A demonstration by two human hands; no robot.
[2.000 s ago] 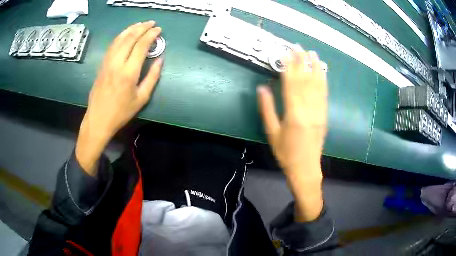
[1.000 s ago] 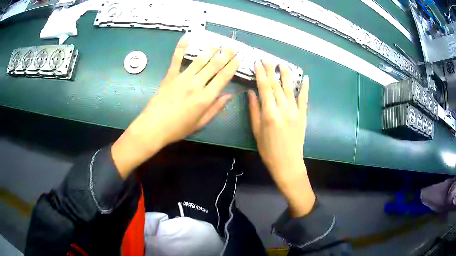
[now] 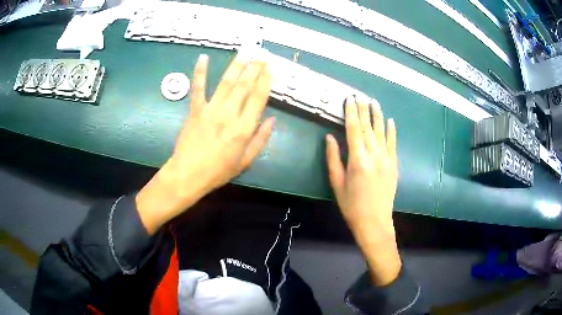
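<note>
A pale carrier fixture (image 3: 308,84) lies aslant on the green bench (image 3: 296,147). My left hand (image 3: 222,120) rests with spread fingers over its left end. My right hand (image 3: 368,166) touches its right end with the fingertips. Both hands hide parts of the fixture. A second carrier fixture (image 3: 185,23) lies end to end with it on the left. A loose pale disc (image 3: 175,86) lies on the bench left of my left hand.
A four-nest carrier (image 3: 60,80) lies at the far left, below a white handle-like object (image 3: 82,34). Fixture stacks (image 3: 502,151) stand at the right. A long carrier row (image 3: 425,44) and white strips run behind. Part of another person's sleeve (image 3: 536,255) shows lower right.
My left hand has left the disc and moved right onto the fixture's left end. My right hand stays at its right end. The disc is now uncovered, and the fixture lies slightly lower in view.
</note>
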